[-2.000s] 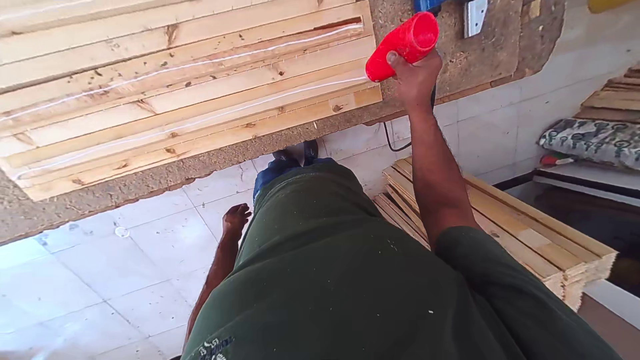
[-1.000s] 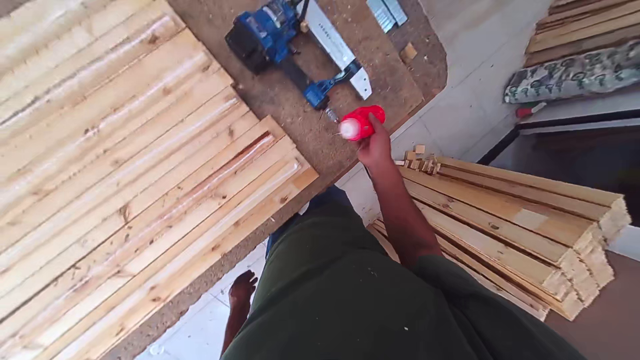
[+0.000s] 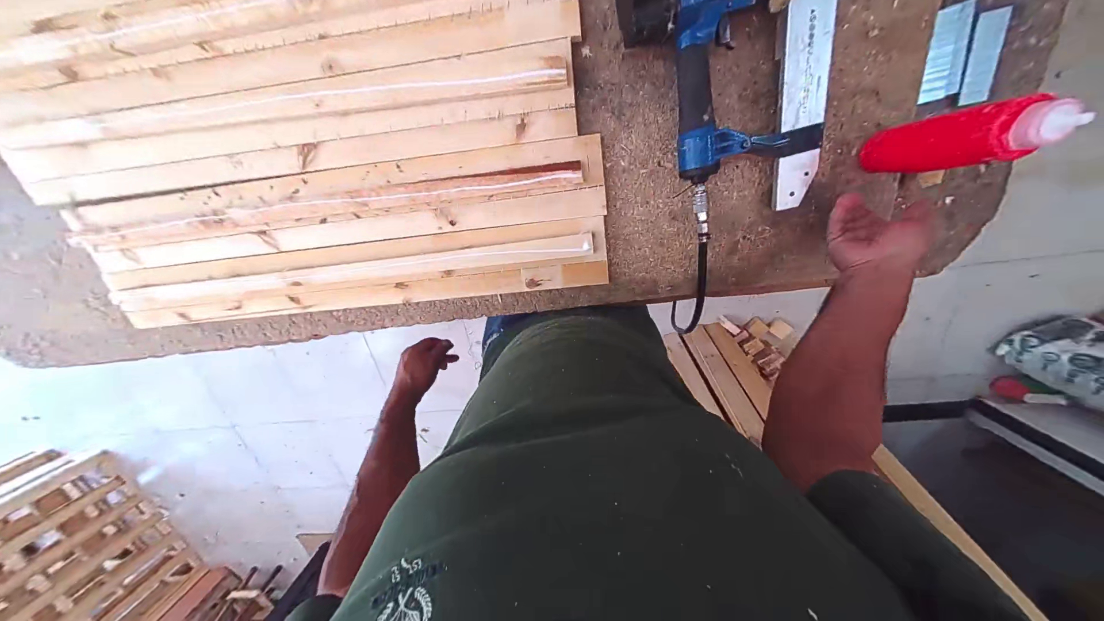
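Note:
A red squeeze bottle with a pale nozzle (image 3: 957, 135) lies on its side, or is just coming to rest, at the right end of the workbench. Just below it my right hand (image 3: 880, 235) is open, apart from the bottle and slightly blurred. My left hand (image 3: 424, 366) hangs below the bench edge, fingers loosely curled, holding nothing. Wooden strips (image 3: 345, 159) lie side by side on the bench, and several carry a white line of glue (image 3: 414, 191). Between strips and bottle sits a blue pneumatic nailer (image 3: 697, 103) with a black hose (image 3: 701, 276).
The particleboard bench (image 3: 638, 233) has a worn edge. Two pale metallic pieces (image 3: 946, 52) lie at its right end. Stacked wood strips (image 3: 720, 371) stand below the bench on the right. More slatted wood (image 3: 78, 526) is at lower left, and a patterned bag (image 3: 1061, 354) at far right.
My right hand has let go of the red bottle, which it held in both earlier frames. The bottle is now at the bench's right end, its nozzle pointing right.

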